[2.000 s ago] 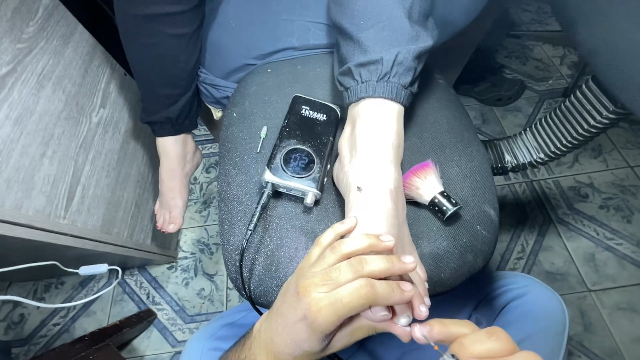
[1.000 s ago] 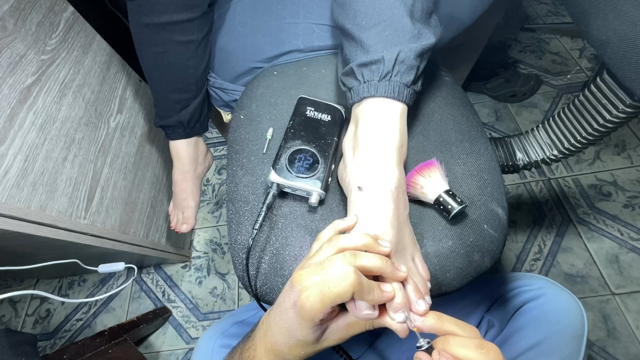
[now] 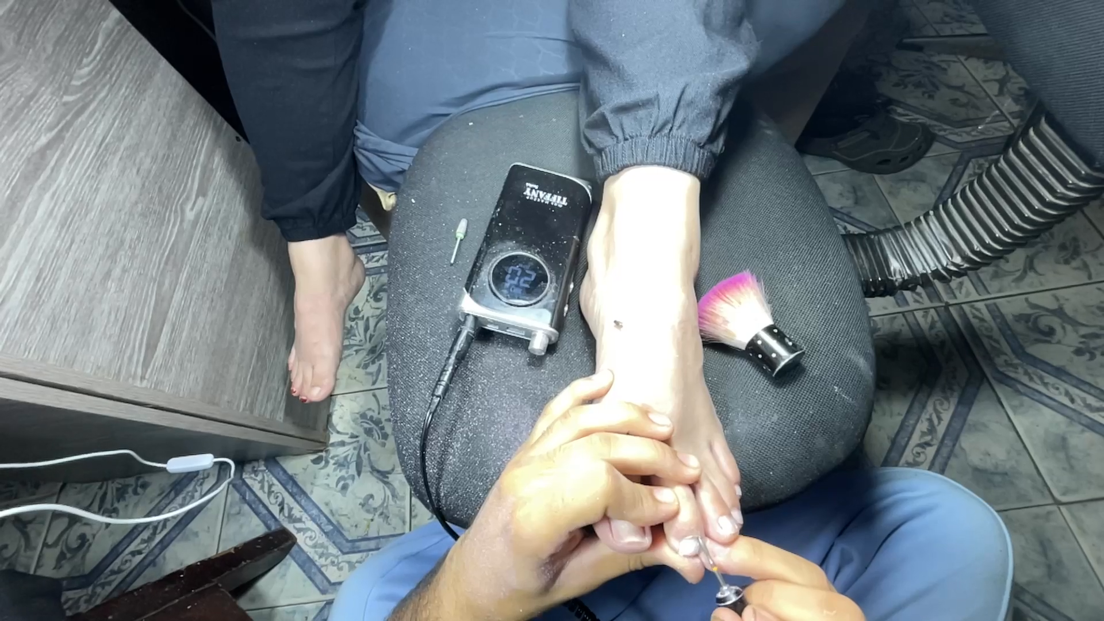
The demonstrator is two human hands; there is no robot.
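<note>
Another person's bare foot rests on a dark padded chair seat. My left hand wraps over its front and grips the toes. In my right hand is a nail drill handpiece, its thin metal bit touching a toenail. Left of the foot lies a black nail drill control box with a lit display and a black cord. A loose drill bit lies beside the box. A pink and white dust brush lies right of the foot. Fine white dust speckles the seat.
A grey wood-grain cabinet stands at left, near the person's other foot. A white cable with an inline switch runs at lower left. A ribbed black hose curves at right over the patterned tile floor.
My right hand has moved in against the toes, and the drill handpiece shows more clearly. My left hand keeps its hold on the foot.
</note>
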